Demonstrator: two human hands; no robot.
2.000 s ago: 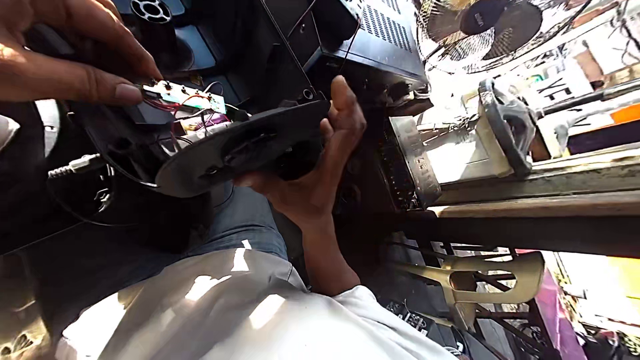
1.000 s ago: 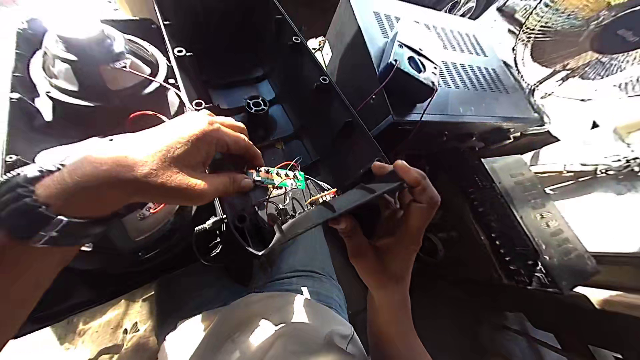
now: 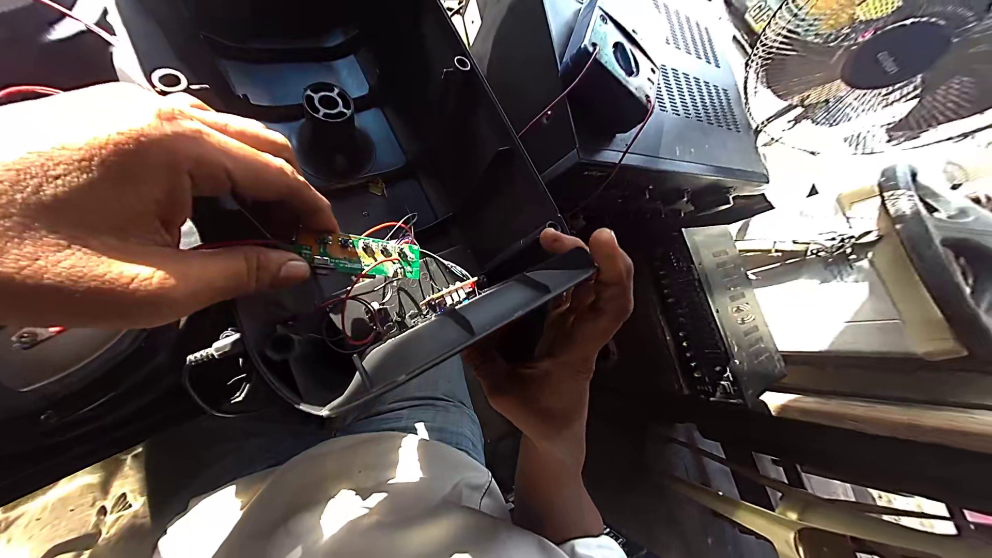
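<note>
A small green circuit board (image 3: 372, 256) with wires is pinched between the thumb and fingers of my left hand (image 3: 170, 209). My right hand (image 3: 566, 333) grips the right end of a tilted black plastic panel (image 3: 465, 318) from below, its thumb and a finger over the edge. Red, black and white wires (image 3: 360, 318) run between the green board and the inner side of the panel, where a second small circuit board (image 3: 449, 297) sits. Behind the panel lies an open black plastic speaker cabinet (image 3: 496, 147) with a round post (image 3: 333, 132) inside.
A multimeter (image 3: 620, 70) with thin leads rests on a vented metal equipment case (image 3: 697, 132) at the upper right. Farther right is a fan (image 3: 876, 62). A metal chassis (image 3: 728, 310) stands right of my right hand, near a wooden edge (image 3: 876, 426). A cable plug (image 3: 217, 349) hangs at left.
My left hand keeps hold of the green board, and my right hand keeps hold of the panel. The view has shifted noticeably between frames.
</note>
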